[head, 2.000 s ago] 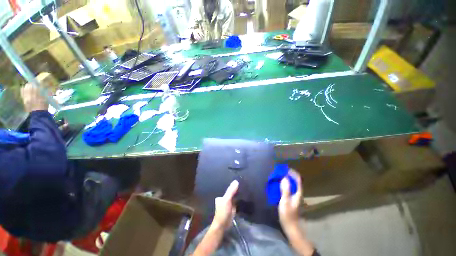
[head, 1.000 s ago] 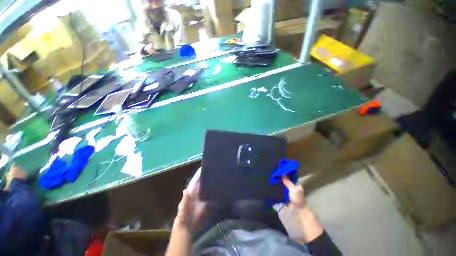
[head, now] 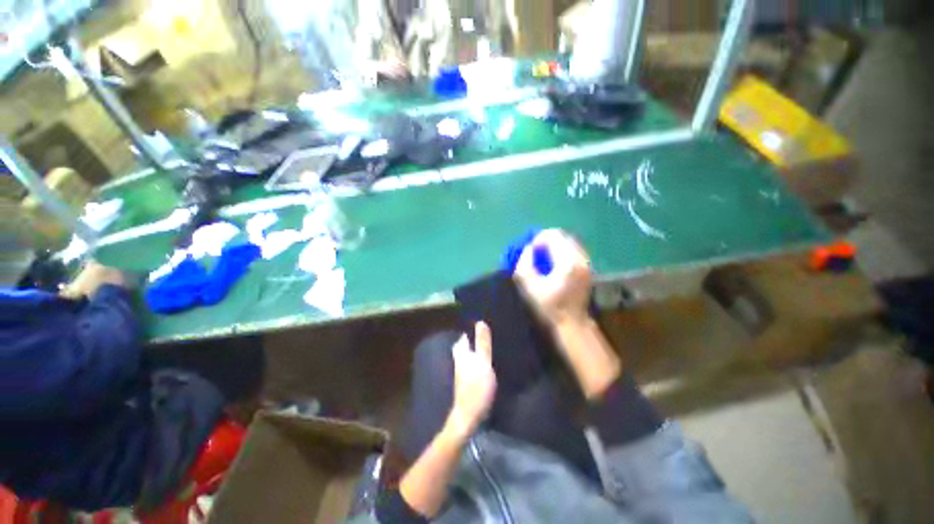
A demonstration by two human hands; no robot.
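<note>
A dark solar panel (head: 504, 319) is tilted over my lap against the front edge of the green bench; the frame is blurred and its lower part blends with my dark clothing. My left hand (head: 473, 377) holds the panel's left side, thumb up. My right hand (head: 554, 274) is at the panel's upper right corner, closed on a crumpled blue cloth (head: 519, 249). My right hand hides part of the cloth and the panel corner.
The green bench (head: 461, 230) carries dark panels (head: 307, 164), white scraps (head: 326, 290), another blue cloth (head: 203, 284) and white strands. An open carton (head: 297, 466) stands at lower left. A person in dark blue sits at left; another is across the bench.
The panel has gone from broad, back side showing, to a narrower tilted view. My right hand with the cloth has moved up to its upper corner. The camera view has shifted.
</note>
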